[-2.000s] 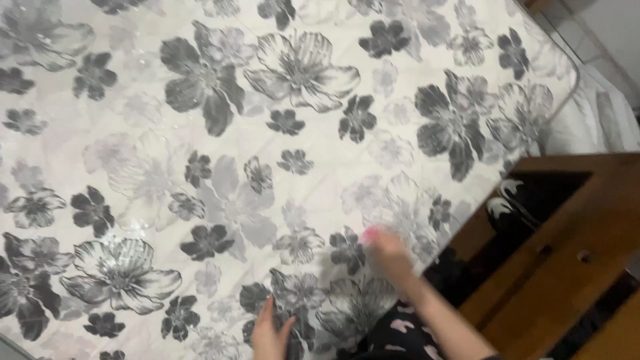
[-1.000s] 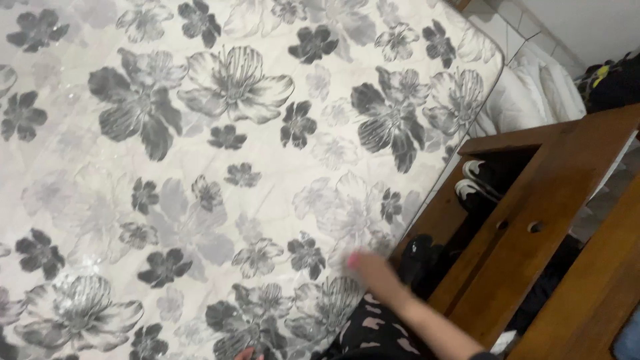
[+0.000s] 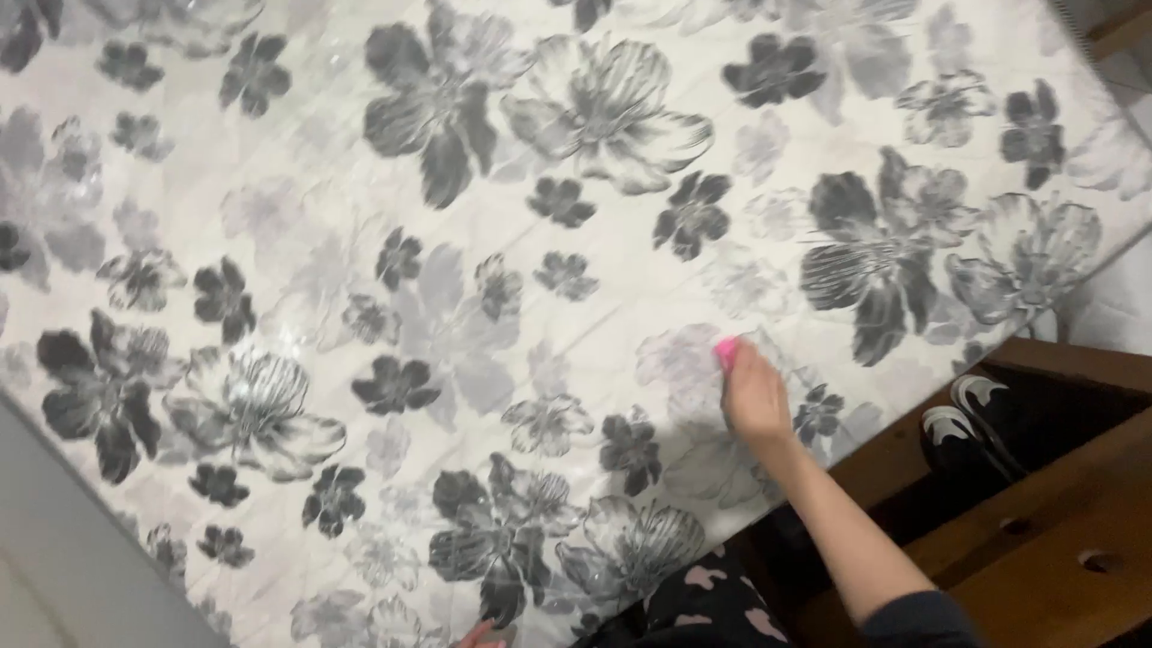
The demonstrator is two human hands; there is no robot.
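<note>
A mattress [image 3: 621,306] with a grey and white floral cover fills most of the view. My right hand [image 3: 756,396] is closed around a small pink object [image 3: 727,351] and rests low over the cover, right of centre; most of the object is hidden by the fingers, so its kind is unclear. Only the fingertips of my left hand [image 3: 481,635] show, at the bottom edge on the cover, and whether they hold anything is hidden.
Wooden furniture [image 3: 1071,486] with round holes stands at the lower right, with black and white shoes [image 3: 972,418] inside. White fabric [image 3: 1111,310] lies behind it. A pale surface [image 3: 72,549] borders the mattress at the lower left. My patterned clothing [image 3: 711,598] shows below.
My left hand showed more fully near the bottom two seconds ago; now only fingertips show. My right hand keeps the pink object over the cover. The view has shifted and turned.
</note>
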